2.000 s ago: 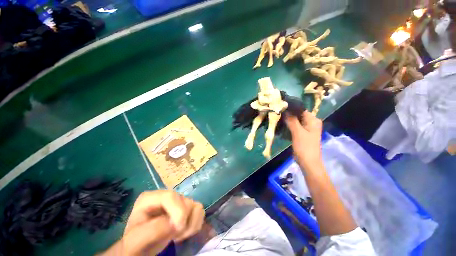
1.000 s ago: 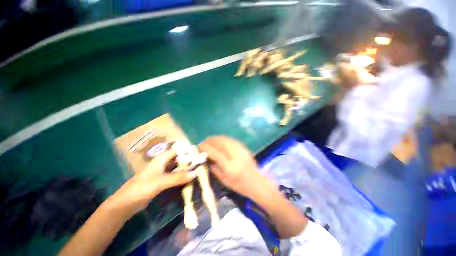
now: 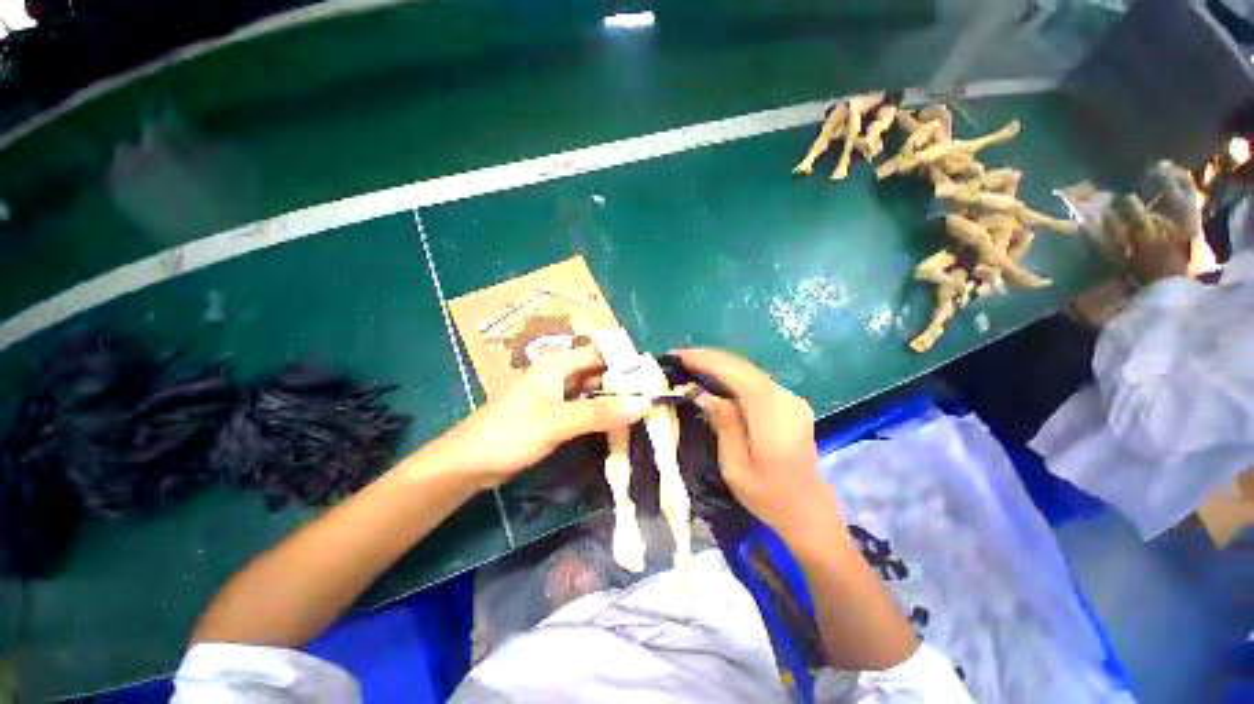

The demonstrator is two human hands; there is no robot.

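Observation:
A pale tan lower body with legs [image 3: 664, 468] is held upright at the bench edge, feet towards me, its cream waist block pointing away. My left hand [image 3: 557, 406] grips its waist from the left. My right hand [image 3: 750, 420] pinches black cloth at the right side of the waist. The black skirt piece [image 3: 704, 461] shows behind the legs and beside my right fingers; how it is fastened is hidden. The cardboard glue board [image 3: 498, 367] lies just behind my left hand, with a brown stain, a whitish oval and thin pale sticks.
A pile of black skirt pieces [image 3: 296, 433] lies left on the green bench [image 3: 688, 220]. Tan leg bodies [image 3: 983, 206] lie at the back right. A blue bin with a white liner sheet [image 3: 949, 536] and small black parts is below right. Another person's white sleeve [image 3: 1169, 385] is at the right.
My right hand has come from the right to the body at the waist, and my left hand now grips it too. The body has moved from the bench to in front of me, near the cardboard.

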